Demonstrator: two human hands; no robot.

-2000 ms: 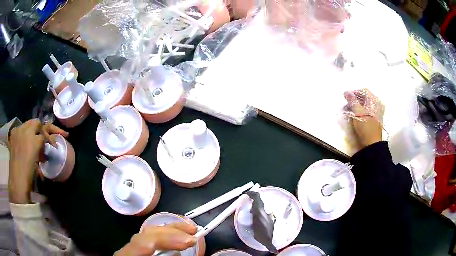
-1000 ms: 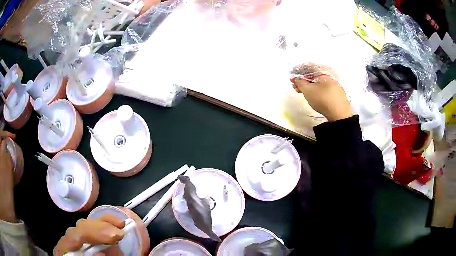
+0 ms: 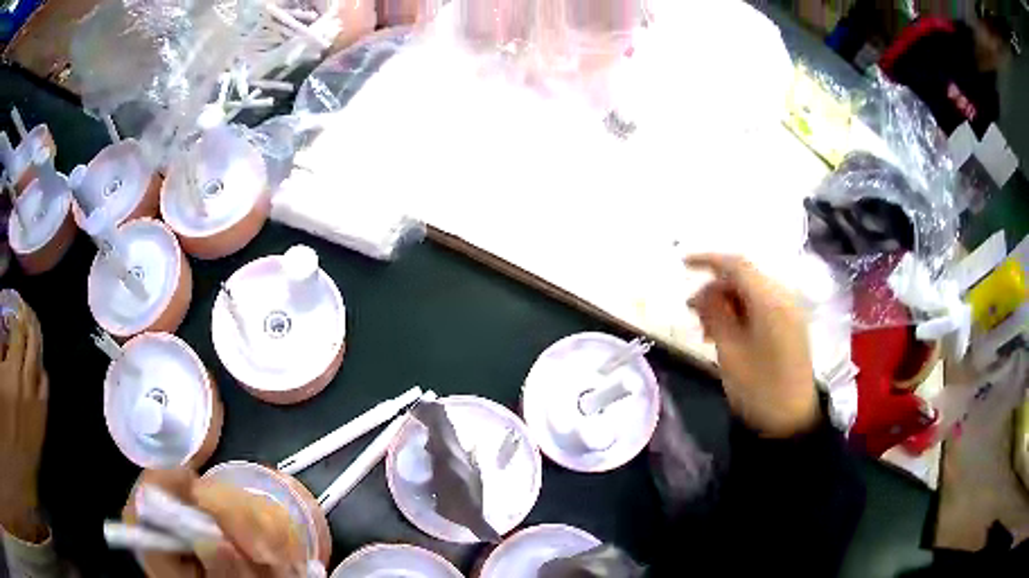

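Note:
My left hand (image 3: 231, 525), blurred, is closed on short white tubes (image 3: 164, 522) at the bottom left, over a pink-and-white round base (image 3: 271, 491). My right hand (image 3: 754, 339), in a dark sleeve, is over the white board's front edge, fingers apart; I see nothing in it. A grey limp piece (image 3: 454, 469) lies across a base (image 3: 508, 452) at the bottom middle. Two long white sticks (image 3: 352, 429) lie left of it. Another base (image 3: 587, 435), to its right, carries a white post and thin tubes.
More round bases (image 3: 279, 327) stand on the dark green table at left. A clear bag of white tubes (image 3: 243, 57) is at the back left. The white board (image 3: 542, 169) fills the middle. A bag of dark pieces (image 3: 863, 215) and red item (image 3: 886, 384) are right. Another person's hand (image 3: 17, 418) is far left.
My right hand has come back from over the white board toward its front edge, and its fingers have opened. My left hand has moved left with white tubes. The view has shifted right.

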